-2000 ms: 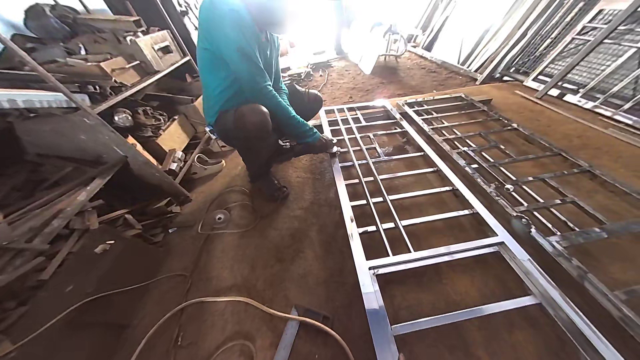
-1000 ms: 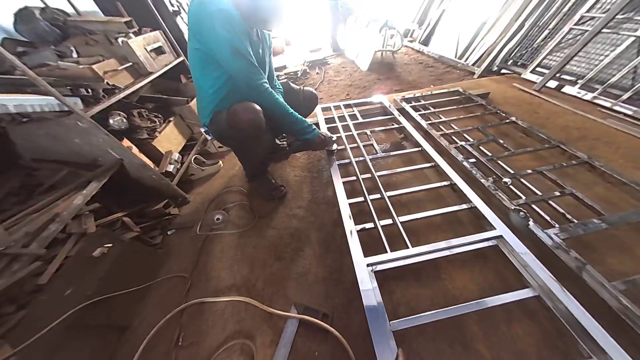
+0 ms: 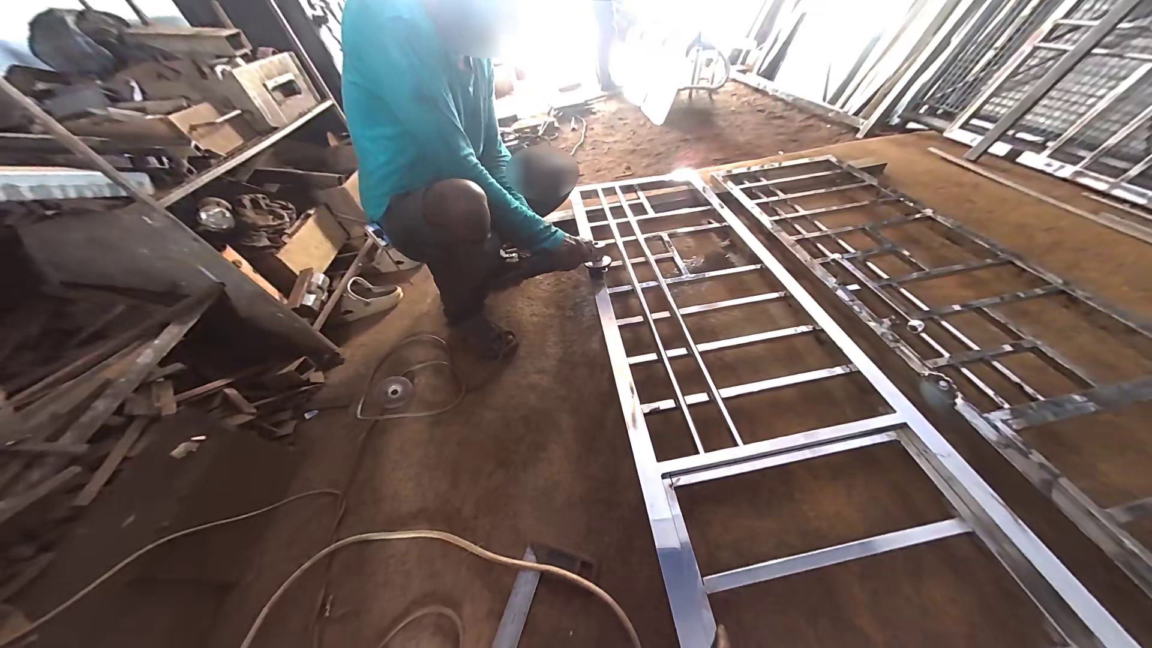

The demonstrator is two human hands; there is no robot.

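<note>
Neither my left hand nor my right hand can be made out. A small brown shape shows at the bottom edge against the shiny metal gate frame (image 3: 641,405); I cannot tell what it is. The frame lies flat on the brown floor, with crossbars and two long thin bars. At its far left side a co-worker in a teal shirt (image 3: 405,117) squats, a hand at a small tool, possibly a grinder, by the left rail. A darker, weathered metal frame (image 3: 967,270) lies to the right. A flat metal bar or square (image 3: 517,603) lies at the bottom.
Cables (image 3: 423,535) curl over the floor near me. A round disc (image 3: 393,392) lies inside a loop of cord. Shelving (image 3: 252,153) and scrap pieces (image 3: 135,387) crowd the left side. Metal grilles (image 3: 1062,99) and long bars lean at the back right.
</note>
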